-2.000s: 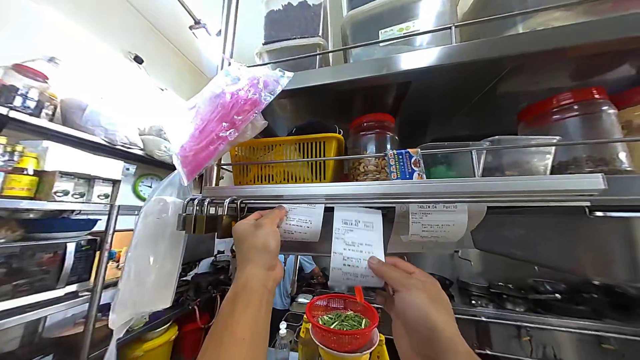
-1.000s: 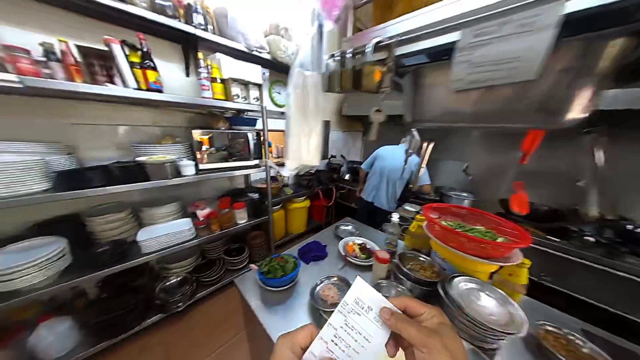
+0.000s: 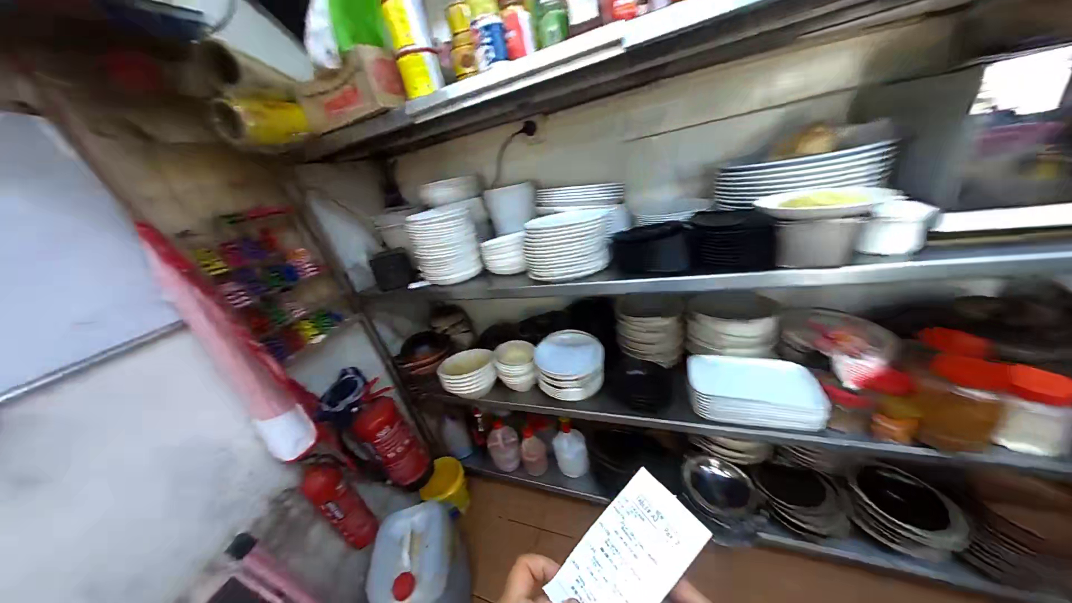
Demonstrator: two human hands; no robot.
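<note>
A white printed paper slip (image 3: 632,540) is low in the view, tilted, with lines of writing on it. My left hand (image 3: 529,578) grips its lower left edge; only the fingers show at the bottom of the view. My right hand (image 3: 687,593) is mostly hidden behind the slip's lower right side, with a bit of finger showing, and it appears to hold the slip too. Beyond the slip stand metal shelves (image 3: 636,419) of crockery, with stacked white bowls (image 3: 442,244), white rectangular plates (image 3: 754,389) and dark oval plates (image 3: 904,507).
Fire extinguishers (image 3: 394,440) stand by the left wall near a plastic jerrycan (image 3: 419,557) and a yellow bucket (image 3: 446,484) on the floor. Squeeze bottles (image 3: 571,450) are on the lowest shelf. Red-lidded jars (image 3: 963,402) stand at the right; tins (image 3: 490,38) line the top shelf.
The slip, earlier at the metal rail among other slips, is now away from it in my hands. The view has swung far left from the stove and counter to the crockery shelves.
</note>
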